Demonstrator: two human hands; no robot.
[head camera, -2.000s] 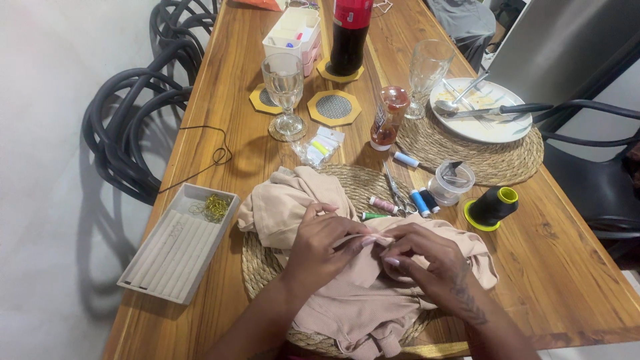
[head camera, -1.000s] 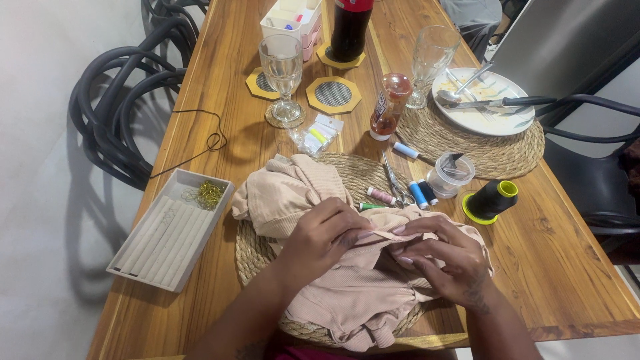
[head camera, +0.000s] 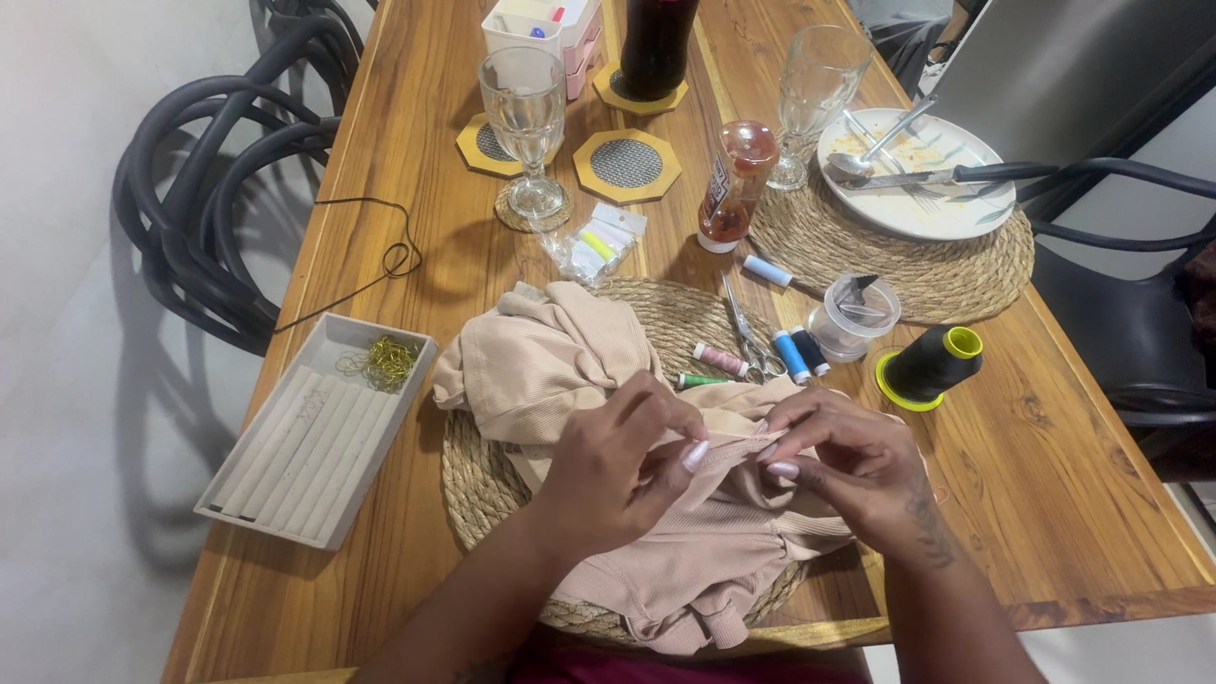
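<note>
A beige ribbed garment (head camera: 560, 370) lies bunched on a round woven placemat (head camera: 484, 494). My left hand (head camera: 627, 465) pinches a raised edge of the cloth between thumb and fingers. Close beside it, my right hand (head camera: 845, 456) holds the same seam with its fingertips; whether a needle is there cannot be told. Just beyond the hands are scissors (head camera: 746, 332), a pink thread spool (head camera: 720, 359), a green spool (head camera: 701, 381), a blue spool (head camera: 790, 356) and a dark spool (head camera: 810, 351). A black thread cone (head camera: 926, 366) stands to the right.
A grey tray (head camera: 328, 432) with gold-coloured pieces sits left. Farther back are a glass goblet (head camera: 522, 104), a sauce bottle (head camera: 736, 185), a dark drink bottle (head camera: 655, 47), a clear jar (head camera: 853, 318) and a plate with cutlery (head camera: 917, 204). A black cord (head camera: 404, 252) lies near the left edge.
Both hands stay at the garment's raised edge. The fingers of my left hand have shifted their hold and are more bent than before.
</note>
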